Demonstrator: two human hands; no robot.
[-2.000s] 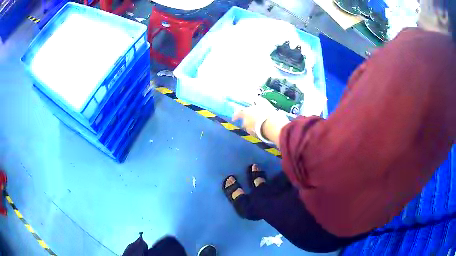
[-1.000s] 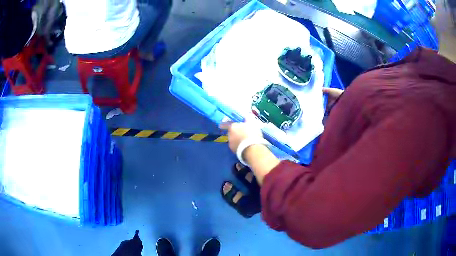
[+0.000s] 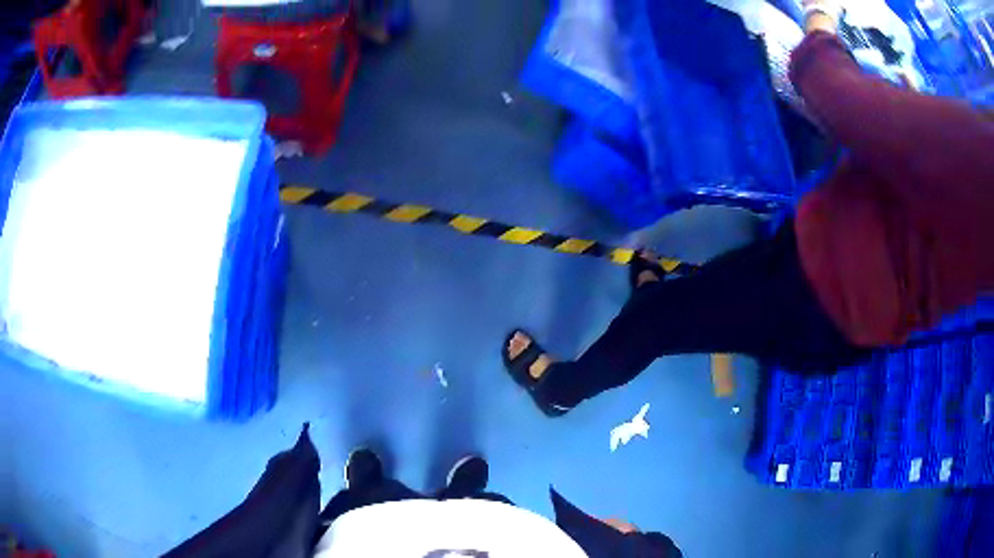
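Observation:
A stack of blue crates stands on the floor at the left. A white liner sheet covers the inside of its top crate. My left hand is not in view. A small patch of skin, perhaps part of my right hand, shows at the bottom edge beside a dark sleeve; its fingers and grip cannot be made out. Another person in a dark red shirt stands at the right with an arm stretched to a white-lined area at the top right, where dark shapes are partly cut off.
Blue crates stand at the upper right, beyond a yellow-black floor tape. More stacked crates with small white labels are at the right. Red stools stand at the upper left. A white scrap lies on the floor.
The other person has stepped and turned to the upper right; the white-lined crate with green housings has left the centre. Blue crates now show there. My white shirt has come into view.

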